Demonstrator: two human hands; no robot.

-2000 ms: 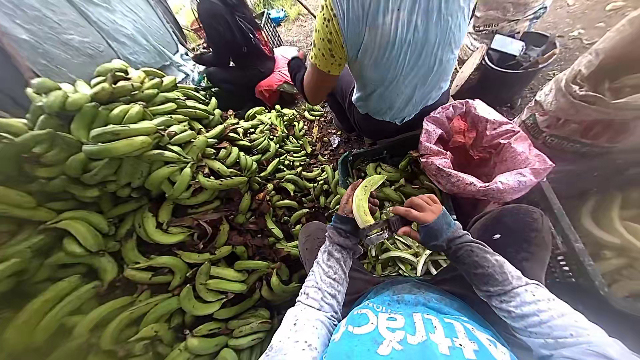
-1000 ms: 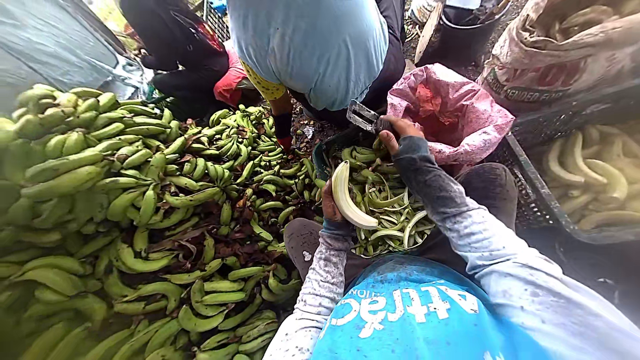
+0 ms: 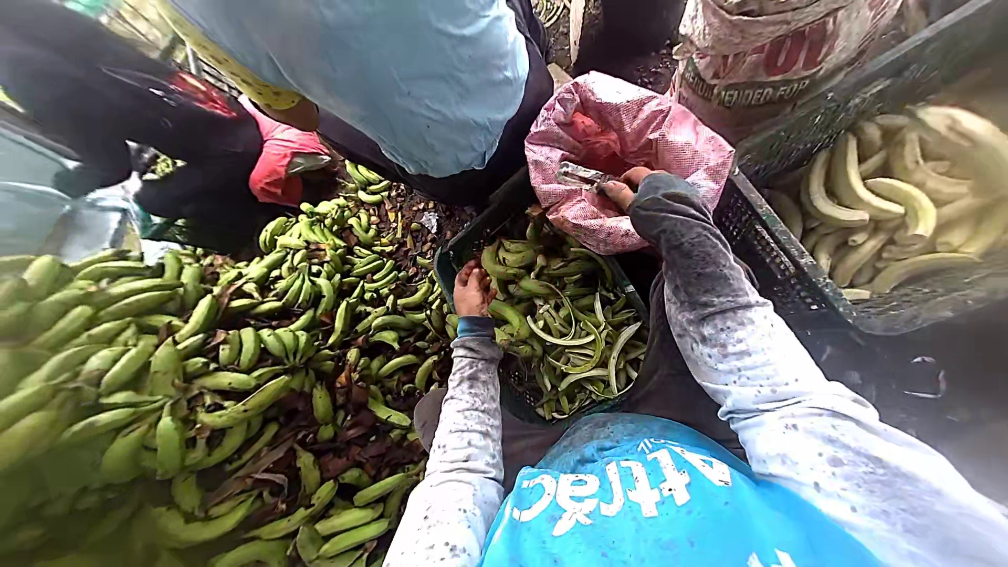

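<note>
My right hand [image 3: 628,186] holds a metal peeler [image 3: 581,175] over the mouth of a pink woven sack [image 3: 693,150]. My left hand [image 3: 473,290] is at the left side of a dark plastic crate [image 3: 449,264], its fingers partly curled beside green plantains [image 3: 516,260]; nothing shows in it. Cut strips of green peel [image 3: 587,346] lie in the near part of the crate, with unpeeled plantains toward the far part.
Heaped green plantains [image 3: 260,339] cover the ground at left. A co-worker's blue-shirted back [image 3: 378,71] is ahead, another person in dark clothes at upper left. Peeled plantains [image 3: 890,197] fill a black crate [image 3: 776,228] at right; a large printed sack [image 3: 756,71] stands behind.
The peeled plantain has left my left hand, which is now at the crate's left side. My right hand, with the peeler, is now over the pink sack. The view has shifted.
</note>
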